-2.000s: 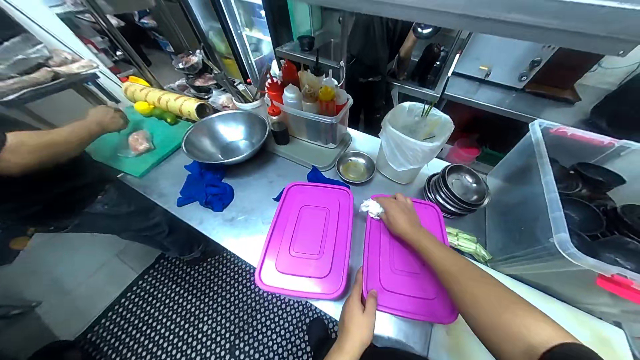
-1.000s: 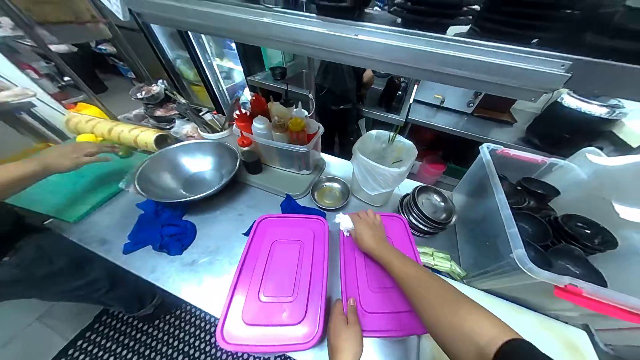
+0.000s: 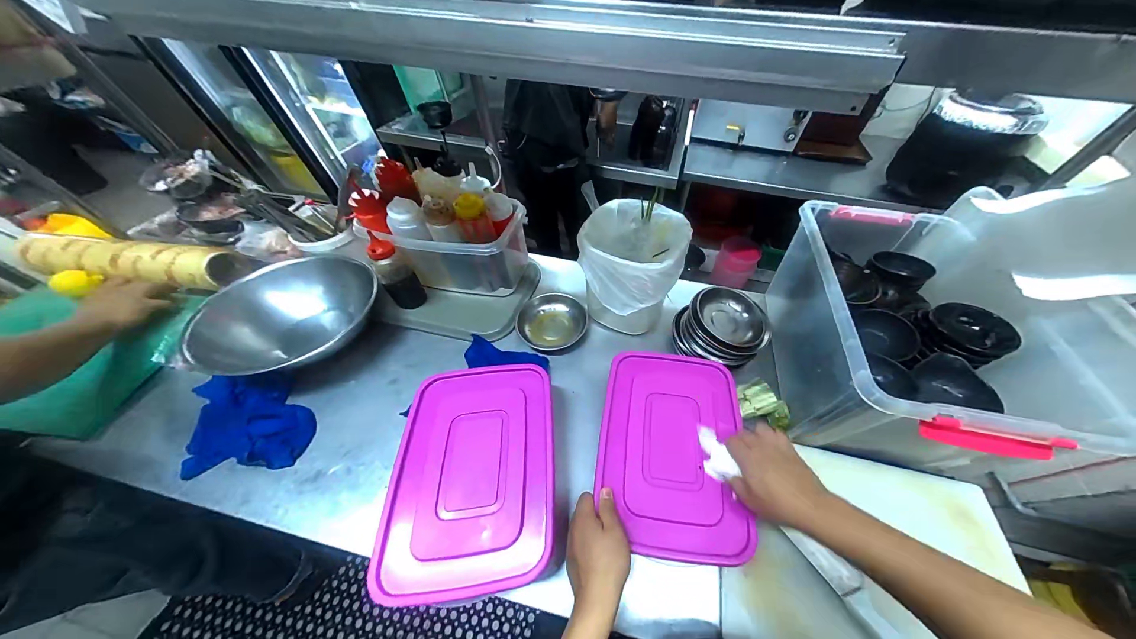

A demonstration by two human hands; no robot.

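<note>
Two magenta plastic lids lie side by side on the steel counter, the left lid and the right lid. My left hand rests against the lower left edge of the right lid, its thumb on the rim. Over that lid's right edge, my right hand holds a crumpled white tissue or cloth against the surface. A small steel bowl and a blue cloth are just behind the lids. What lies under the lids is mostly hidden.
Left stand a large steel bowl, another blue cloth and a co-worker's hand by a green board. Behind are a sauce-bottle bin and a lined bucket. Right are stacked bowls, a clear tub and a knife.
My right hand has moved with the white tissue or cloth from the right lid's upper left part to its right side. My left hand stays at its lower left edge. The view has shifted.
</note>
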